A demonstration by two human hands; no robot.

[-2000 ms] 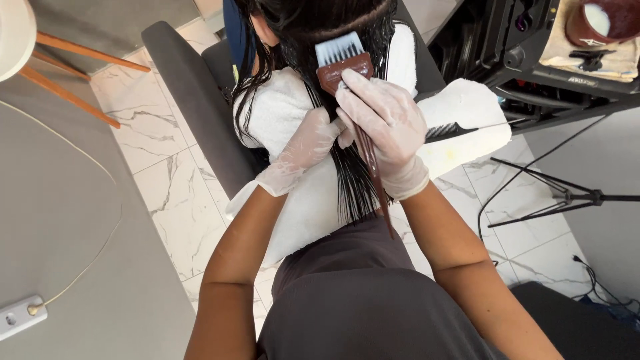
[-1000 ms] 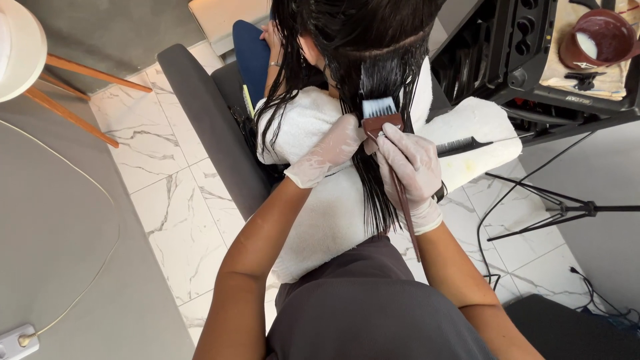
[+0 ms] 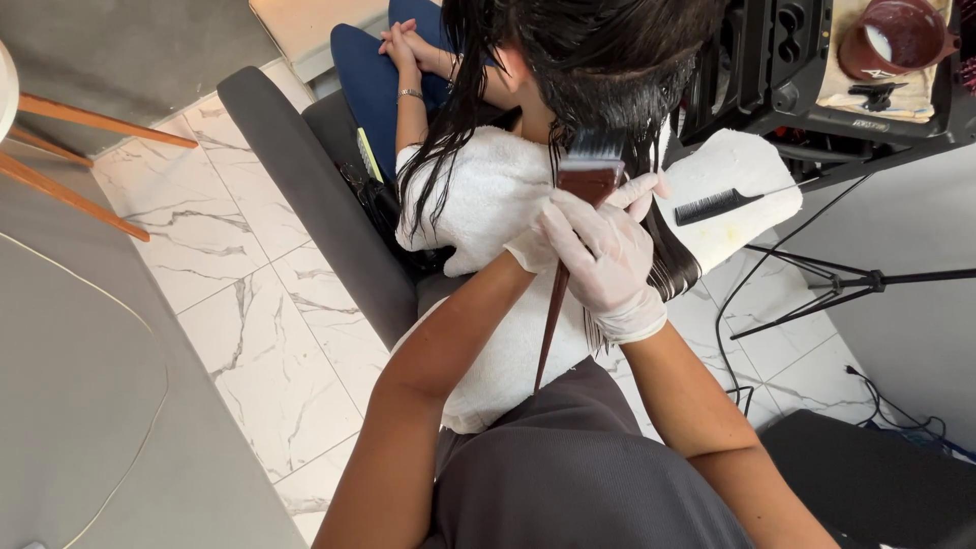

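A seated person's wet dark hair (image 3: pixel 610 84) hangs over white towels (image 3: pixel 488 191) on the shoulders and back. My right hand (image 3: pixel 610 259), in a translucent glove, grips a brown tint brush (image 3: pixel 589 179). Its bristles, coated with white cream, touch the hair below a horizontal parting, and its pointed handle slants down. My left hand (image 3: pixel 537 240), gloved too, reaches behind the right one; its fingers show past the brush beside the strands. Most of it is hidden, so its hold cannot be told. A black tail comb (image 3: pixel 717 206) lies on a white towel at the right.
On a black trolley (image 3: pixel 892 133) stands a brown bowl (image 3: pixel 888 46) with white cream, near a black clip (image 3: pixel 875 95). A grey chair armrest (image 3: pixel 320 206) is left of the person. Black tripod legs (image 3: pixel 839 282) and a cable (image 3: pixel 724 320) are at the right.
The brush was upright on the hair near the parting, then lower down the strands. Now my left hand has moved behind my right, its fingers past the brush. The view has shifted.
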